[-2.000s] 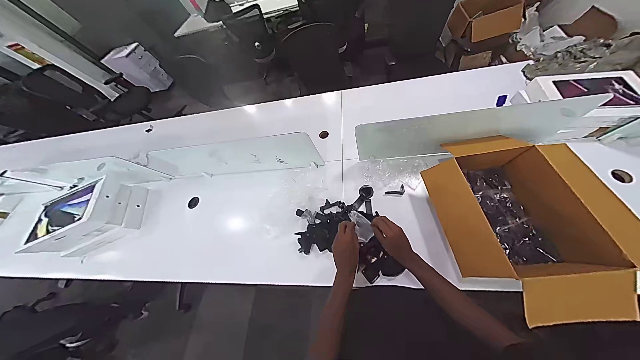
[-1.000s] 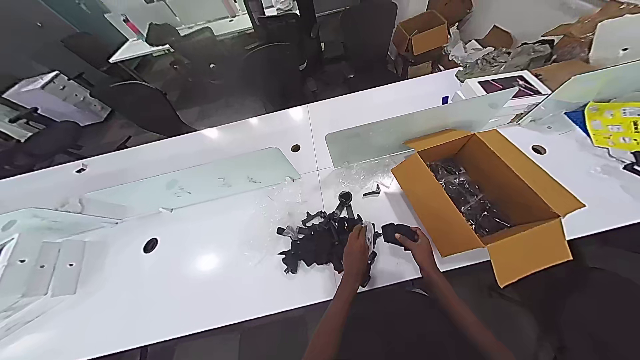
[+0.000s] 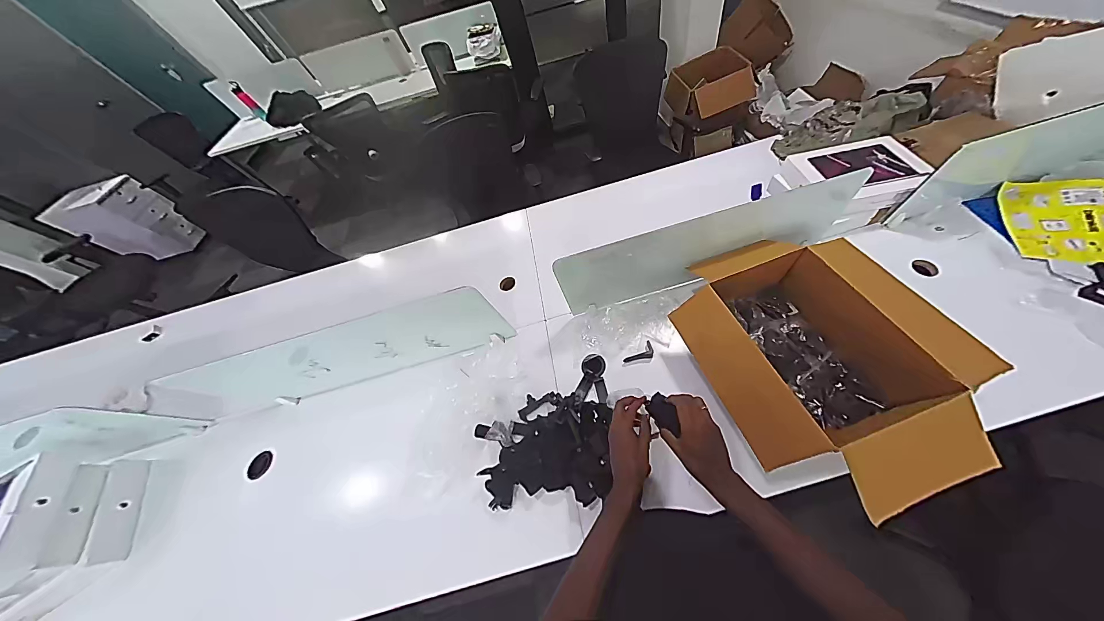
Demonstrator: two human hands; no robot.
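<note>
Near the front edge of the white desk, my right hand (image 3: 697, 438) holds a small black part (image 3: 663, 415). My left hand (image 3: 630, 444) meets it from the left, its fingers closed around something small and pale that I cannot make out. Just left of my hands lies a heap of black plastic parts (image 3: 552, 453), with a round-ended black piece (image 3: 593, 366) at its back. A small black angled piece (image 3: 639, 353) lies apart, behind my hands. To the right stands an open cardboard box (image 3: 733, 388) containing dark parts in clear plastic bags (image 3: 811, 366).
Clear plastic wrap (image 3: 617, 323) lies behind the heap. Low glass dividers (image 3: 707, 241) cross the desk (image 3: 190, 517), which has round cable holes (image 3: 260, 465). A printed white box (image 3: 862, 164) and a yellow package (image 3: 1052, 220) are at the right. Office chairs (image 3: 259, 228) stand beyond.
The black part in my right hand was apart from my left hand a second ago; now both hands are together at it. The view has shifted.
</note>
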